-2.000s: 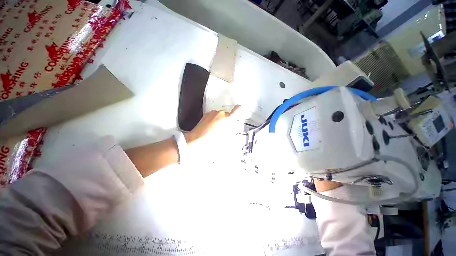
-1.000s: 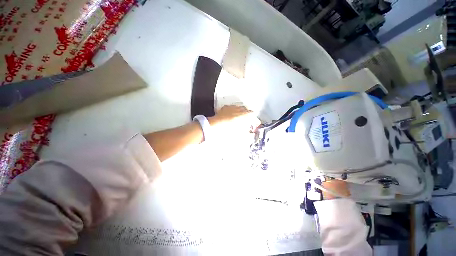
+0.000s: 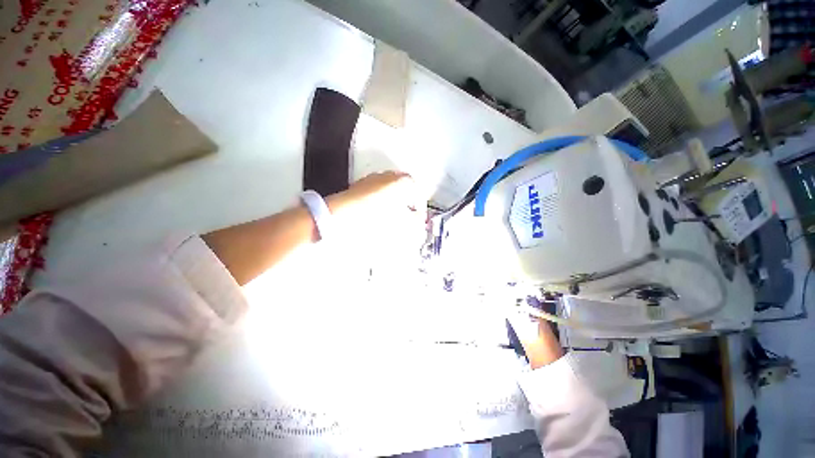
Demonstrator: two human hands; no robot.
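My left hand (image 3: 380, 190) lies near the needle area, left of the machine head, its fingers washed out by the lamp. My right hand (image 3: 534, 335) is under the machine arm at the right, partly hidden and glared out. The white Juki sewing machine (image 3: 558, 215) stands at the right. The presser foot and needle area is lost in glare. A dark brown curved piece (image 3: 329, 143) lies just behind my left wrist. A beige piece (image 3: 387, 87) lies beyond it. A long beige strip (image 3: 134, 161) lies at the left. Any fabric under my hands cannot be made out.
A tan board with red print (image 3: 54, 67) lies at the far left. A blue tube (image 3: 518, 161) curves over the machine head. Ruler marks (image 3: 241, 420) run along the table's front edge. A black rectangle shows beside my right hand. A raised white rim borders the table's back.
My right hand has moved out from under the machine arm towards the front and left, showing more of the wrist. My left hand stays near the needle area. The camera view has shifted.
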